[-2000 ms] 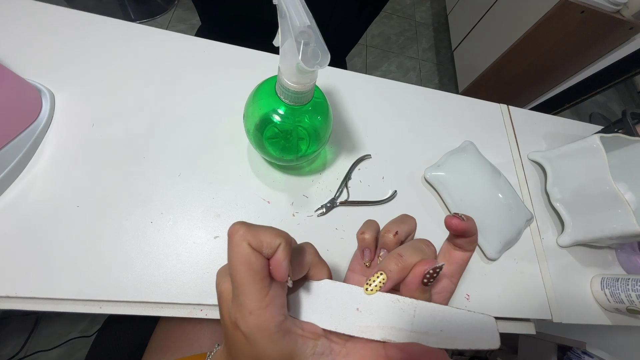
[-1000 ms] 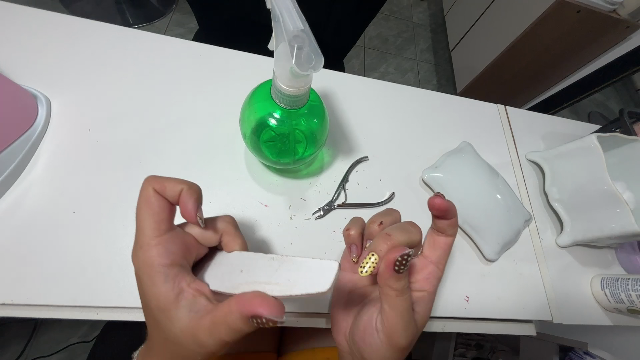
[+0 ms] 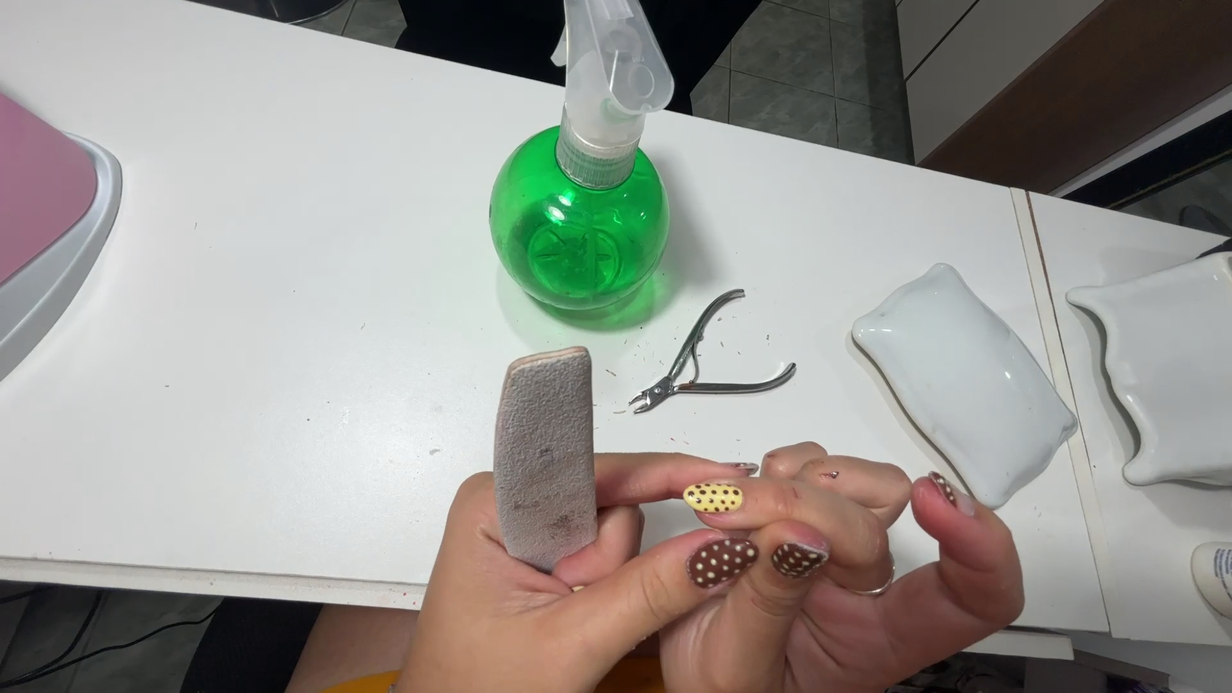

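Note:
My left hand [image 3: 568, 597] has a worn nail file [image 3: 547, 457] tucked between its fingers, the grey gritty face toward me. Its thumb and index fingertips are at the yellow dotted nail [image 3: 713, 497] of my right hand [image 3: 828, 577]. That hand is palm up with curled fingers, holds no object and wears a ring; its thumb and another nail are brown with pale dots. Beyond the hands, metal cuticle nippers [image 3: 688, 375] lie with their handles apart. Behind them a round green spray bottle [image 3: 579, 231] stands upright.
A white ceramic lid [image 3: 967, 380] lies on the white table [image 3: 289, 337], with a white ceramic container [image 3: 1165, 375] to its right. A pink and white device [image 3: 43, 202] is at the far left, part of a white bottle [image 3: 1215, 577] at the right edge. Fine debris surrounds the nippers.
My left hand has moved right to meet my right hand, its thumb and index now at the yellow nail. The file has turned from lying crosswise, pale side showing, to upright with its grey side showing.

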